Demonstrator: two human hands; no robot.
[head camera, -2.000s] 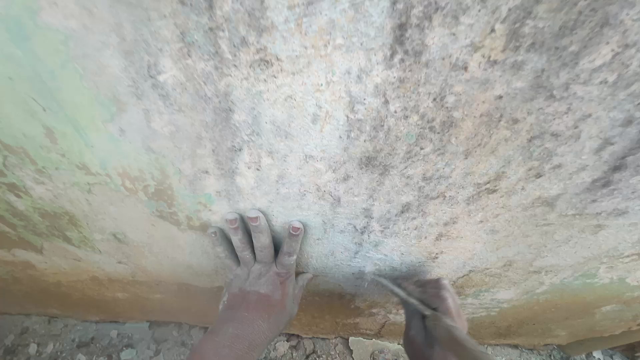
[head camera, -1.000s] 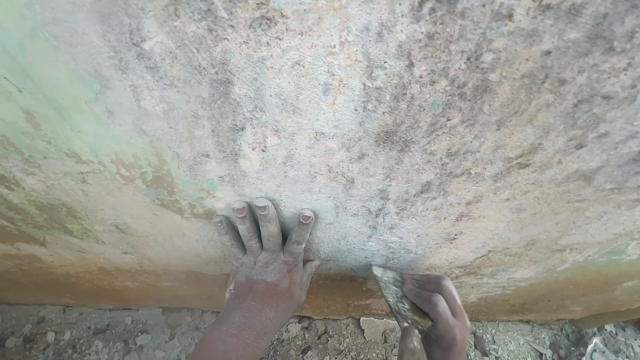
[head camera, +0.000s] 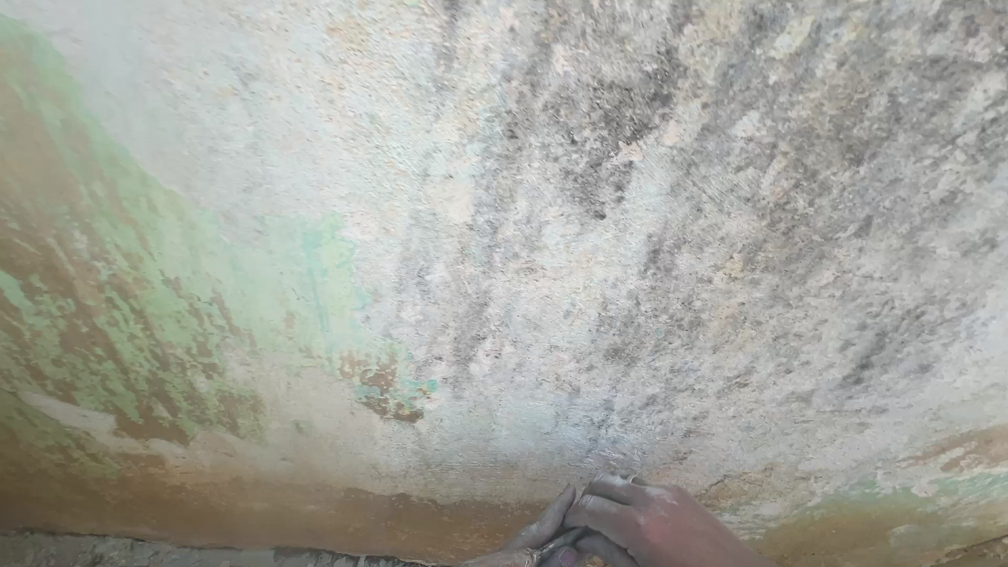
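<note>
My right hand (head camera: 654, 516) is low in the view, right of centre, its dusty fingers curled to the left around a thin, dark part of a hand scraper (head camera: 561, 542). Only a sliver of that tool shows between the hands. Close against those fingers is my left hand (head camera: 531, 543), with one finger slanting up; the bottom edge of the view cuts it off, so its grip cannot be made out. Both hands are in front of the lower part of a plastered wall (head camera: 504, 315), which has grey stains and worn patches.
Flaking green paint (head camera: 299, 276) covers the wall's left part. A brown painted band (head camera: 315, 516) runs along its foot, with a patch of green and brown at the lower right. Rubble and plaster debris (head camera: 157, 551) lie on the ground at the lower left.
My left hand has left the wall, where it was spread flat, and has come together with my right hand. The scraper blade, visible a second ago, is now mostly hidden. The view has shifted.
</note>
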